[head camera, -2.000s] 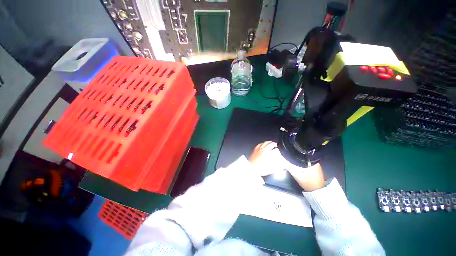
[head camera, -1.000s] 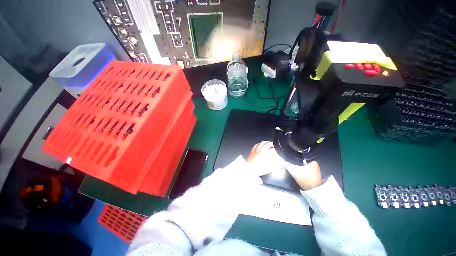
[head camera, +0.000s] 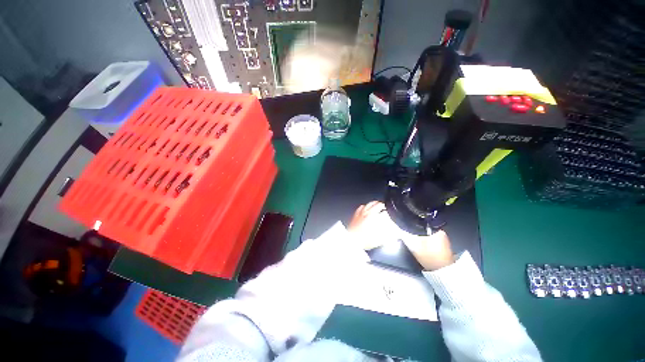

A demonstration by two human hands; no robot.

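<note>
My left hand and my right hand are close together under the lens of the black digital microscope, over its flat black base. Glare and the lens hide most of the fingers and anything between them. The monitor shows a magnified circuit board with a bright blurred patch over it. A row of circuit board modules lies on the green mat at the right. A white paper slip lies at the base's front edge.
A red slotted crate stack stands left, with a dark phone beside it. A white tub and a clear bottle stand behind the base. Stacked black trays stand back right. Another red crate is low left.
The view has shifted slightly. On the monitor, the magnified board has shifted a little and a bright blurred patch now covers part of it. My hands stay under the lens.
</note>
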